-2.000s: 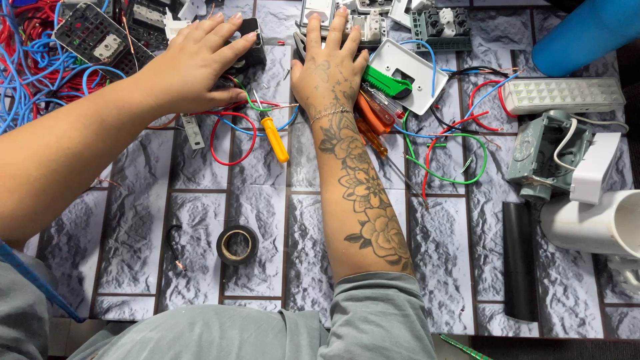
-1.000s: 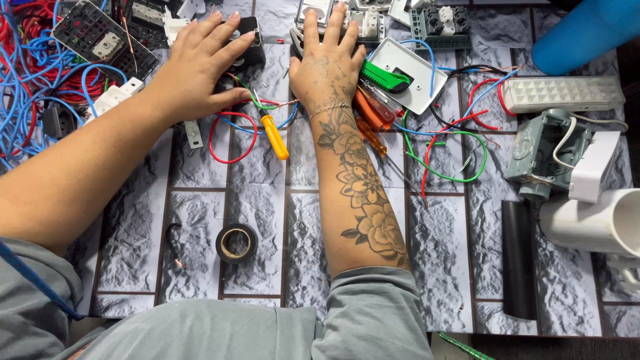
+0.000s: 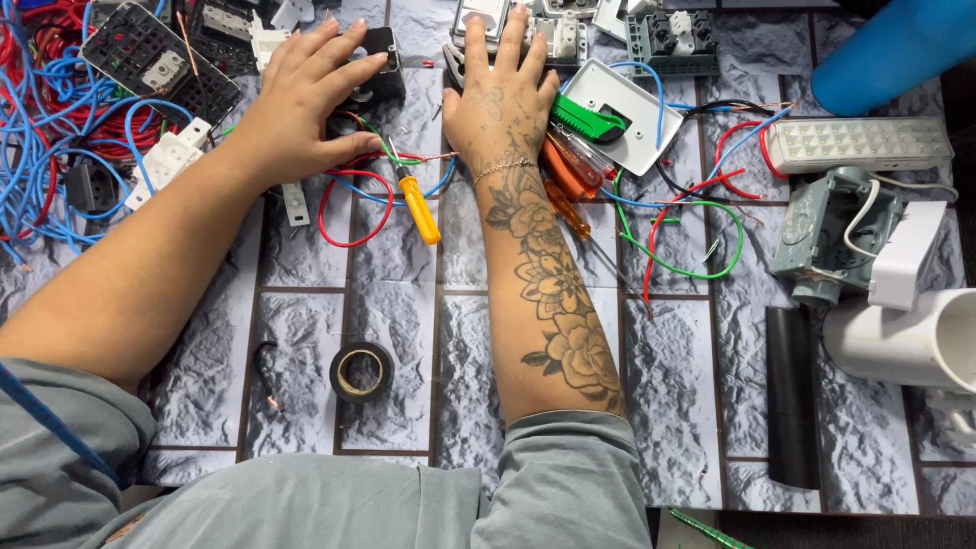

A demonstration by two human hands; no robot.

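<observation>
My left hand [image 3: 316, 99] lies palm down with spread fingers, its fingertips over a black electrical box [image 3: 383, 69] and its thumb beside red and green wires. Just right of the thumb is a yellow-handled screwdriver [image 3: 418, 210]. My right hand [image 3: 499, 99] rests flat, palm down, its fingertips at white switch modules [image 3: 560, 38]. It partly covers pliers [image 3: 454, 65], whose jaws show at its left. Against its right side are a green utility knife [image 3: 587, 120] and orange tool handles [image 3: 568, 169]. A white cover plate [image 3: 637, 114] lies beyond the knife. Neither hand visibly grips anything.
Tangled blue and red wires [image 3: 57, 114] fill the upper left. Black tape [image 3: 361, 372] lies near the front edge. To the right are an LED emergency light [image 3: 862, 143], a grey junction box [image 3: 831, 221], a white mug-like cylinder [image 3: 892, 339], a black tube [image 3: 792, 396] and a blue cylinder [image 3: 892, 57].
My left forearm has shifted slightly from two seconds ago, uncovering more of a white module beside it. My right hand stays in nearly the same place.
</observation>
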